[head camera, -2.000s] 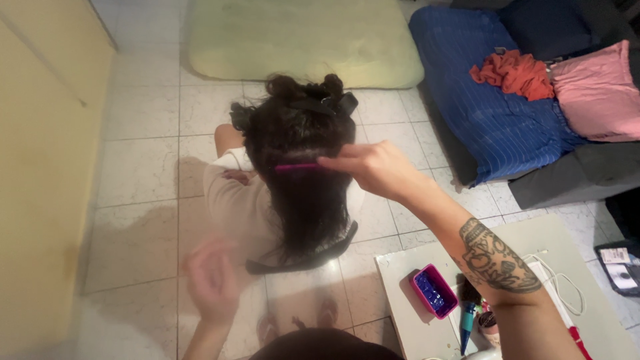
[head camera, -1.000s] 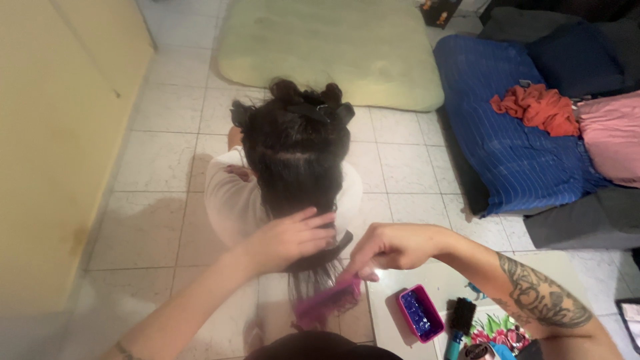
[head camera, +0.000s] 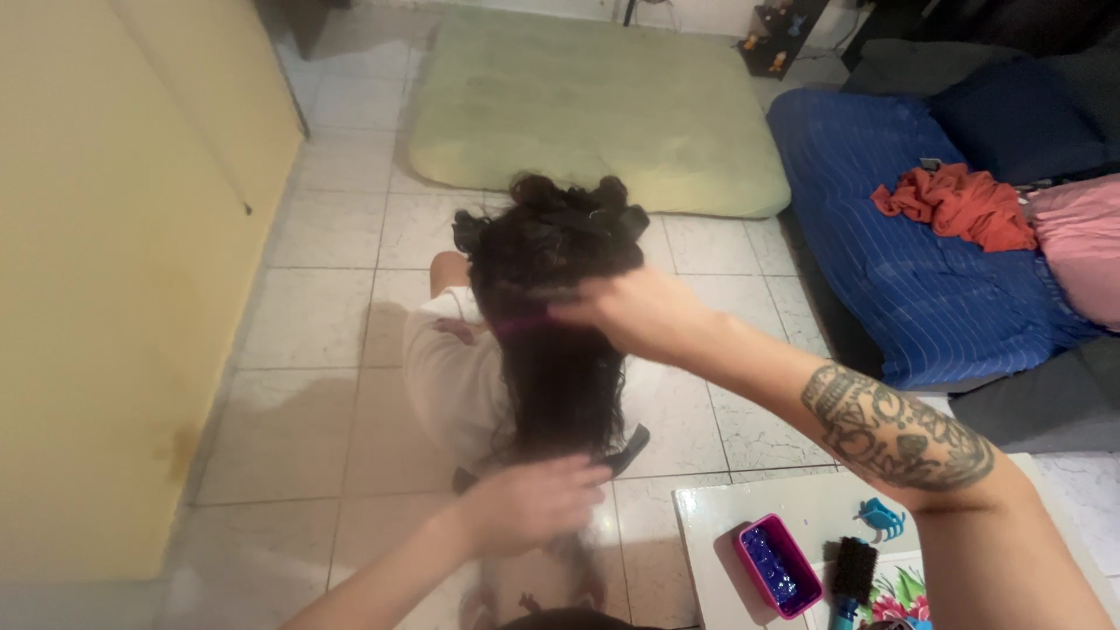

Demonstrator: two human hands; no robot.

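Observation:
My right hand [head camera: 626, 311] holds a magenta comb [head camera: 525, 324], blurred, against the back of a seated person's dark hair [head camera: 560, 385]. The hair hangs long behind, with its upper part rolled up and clipped by dark clips [head camera: 582, 220]. My left hand [head camera: 538, 503] is by the lower lengths, fingers extended; whether it touches the hair is unclear. A black strip-like item [head camera: 630, 451] sticks out to the right of the hair ends. The person wears a white top [head camera: 446, 385].
At the lower right, a white table [head camera: 700, 525] bears a pink tub of blue gel [head camera: 779, 564], a round hairbrush [head camera: 853, 569] and a teal claw clip [head camera: 882, 518]. A green mattress [head camera: 595, 114] lies ahead; a sofa with a blue cover [head camera: 901, 262] stands right.
My right hand has moved with the comb from the hair ends up to the back of the head. My left hand has moved down along the hair since one second ago.

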